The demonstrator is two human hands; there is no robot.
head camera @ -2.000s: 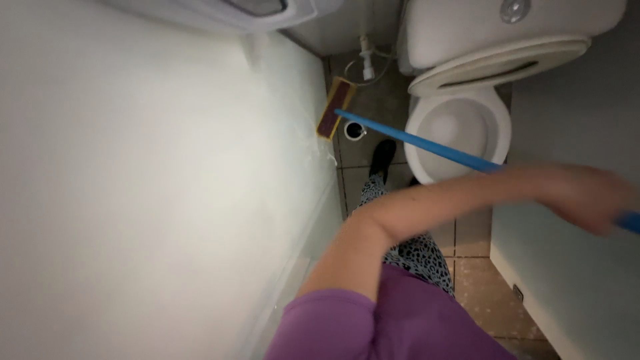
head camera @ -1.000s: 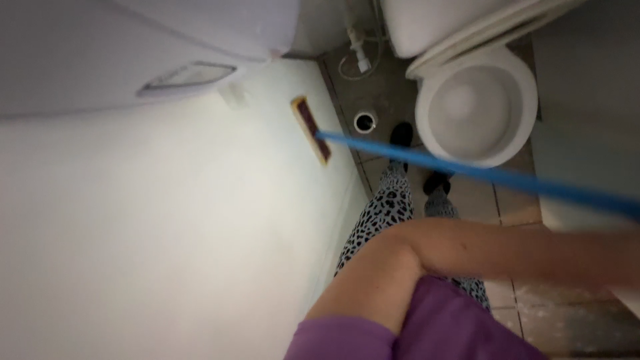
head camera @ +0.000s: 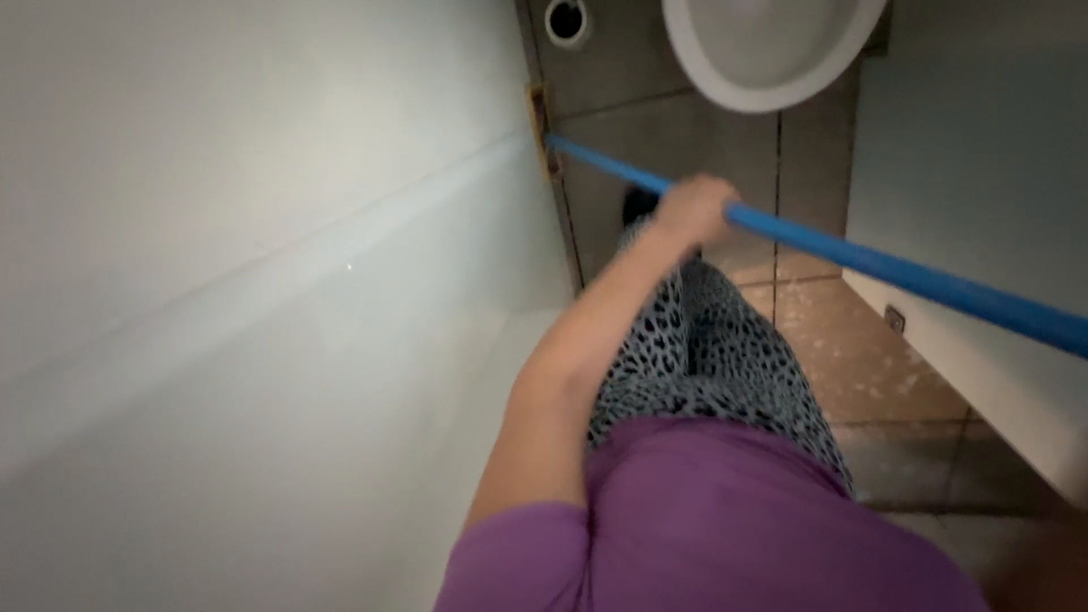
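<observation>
My left hand (head camera: 699,211) is closed around a blue pole (head camera: 858,255), partway along it. At the pole's far end is a narrow brush head (head camera: 540,132) with a yellowish edge and a dark reddish-brown part. It lies against the foot of the pale wall (head camera: 365,280), where the wall meets the tiled floor (head camera: 714,144). The pole runs down to the right and leaves the view at the right edge. My right hand is not in view; a dark brownish blur fills the lower right corner.
A white toilet bowl (head camera: 769,98) stands at the top. Left of it, a small white round container (head camera: 567,21) with a dark inside sits on the floor near the wall. A pale panel (head camera: 977,170) rises on the right. My feet are between the wall and the panel.
The brush head has moved from higher on the wall to its foot. My left hand, seen far along the pole two seconds ago, now grips closer to the brush head. The view has shifted.
</observation>
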